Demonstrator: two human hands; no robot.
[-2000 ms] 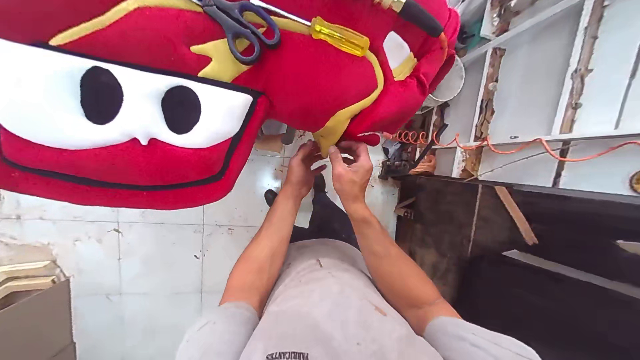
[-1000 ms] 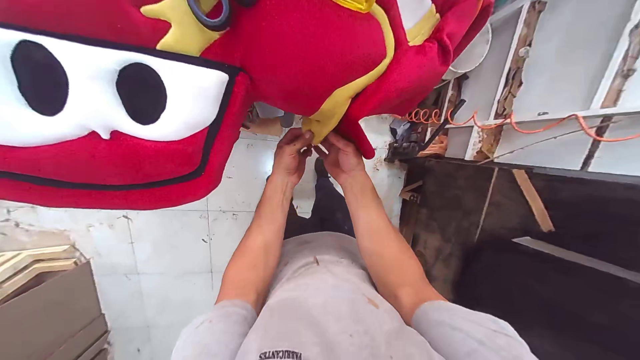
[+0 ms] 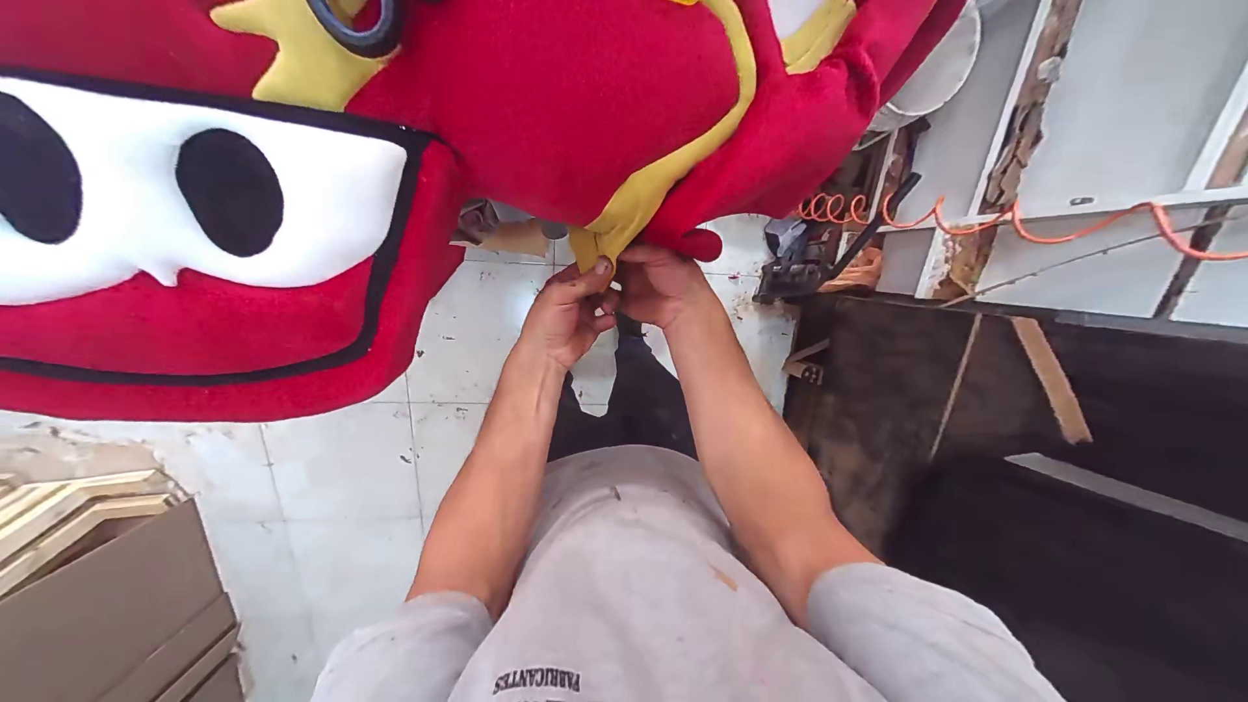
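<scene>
A large red plush car-shaped piece (image 3: 575, 107) with a cartoon face fills the upper left, its white eye panel (image 3: 322, 195) edged in black. Along its lower right side runs a yellow fabric strip (image 3: 648, 190). My left hand (image 3: 575, 307) pinches the low end of that strip between thumb and fingers. Close against it, my right hand (image 3: 663, 283) grips the edge of the fabric from the other side, its fingertips partly hidden. Part of a scissors handle (image 3: 366, 39) lies on the red plush at the top.
An orange coiled air hose (image 3: 1033, 234) stretches along worn white panels at the right. Below it is a dark surface (image 3: 877, 390) with wooden strips. Cut boards (image 3: 107, 604) stand at the lower left. White floor tiles (image 3: 341, 468) show beneath the plush.
The view has shifted, so the screwdriver and most of the scissors have left the frame. Both hands stay at the end of the yellow strip, with slight finger movement.
</scene>
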